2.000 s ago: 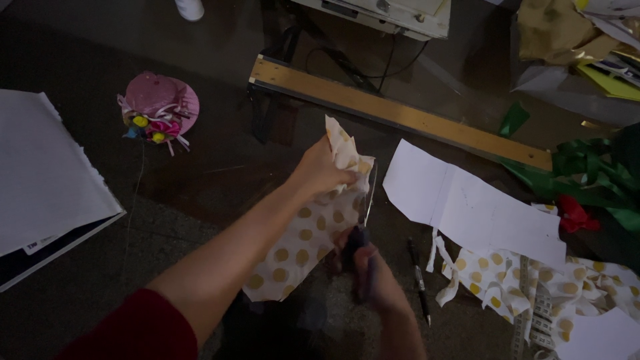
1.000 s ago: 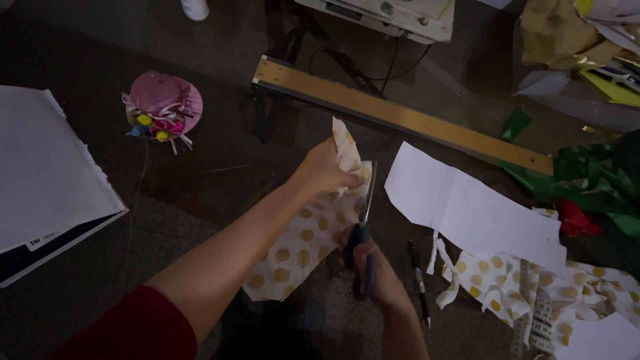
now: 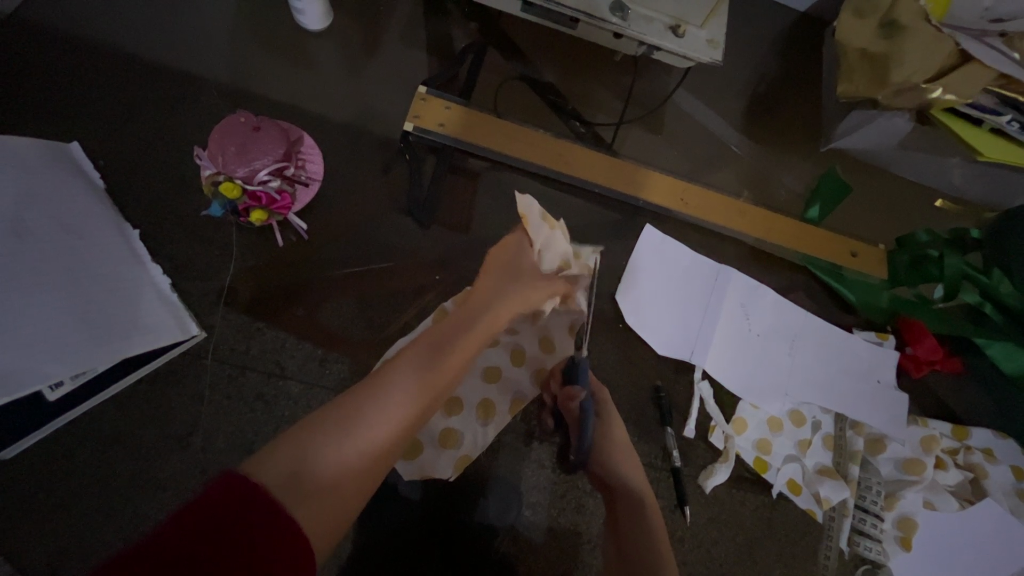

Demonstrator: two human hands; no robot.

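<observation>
White fabric with gold polka dots [image 3: 484, 384] hangs below my left hand [image 3: 524, 276], whose fingers grip its bunched upper part. My right hand [image 3: 572, 408] is round the dark handles of a pair of scissors [image 3: 582, 380]. The scissor blades point up, away from me, along the right edge of the fabric, close to my left fingertips. Whether the blades are parted is hard to tell. Right of my hands lies a cut white paper piece [image 3: 760, 340], and a black pen [image 3: 673, 456] lies nearer to me.
A wooden bar [image 3: 640, 180] crosses beyond my hands, below a pale machine [image 3: 624, 24]. A pink decorated hat [image 3: 256, 164] and a paper-topped book or box [image 3: 80, 264] lie left. Dotted scraps [image 3: 792, 452], a tape measure [image 3: 868, 496] and green ribbon [image 3: 944, 264] lie right.
The scissors and my right hand have shifted slightly at the fabric's right edge. My left hand keeps its hold on the bunched fabric.
</observation>
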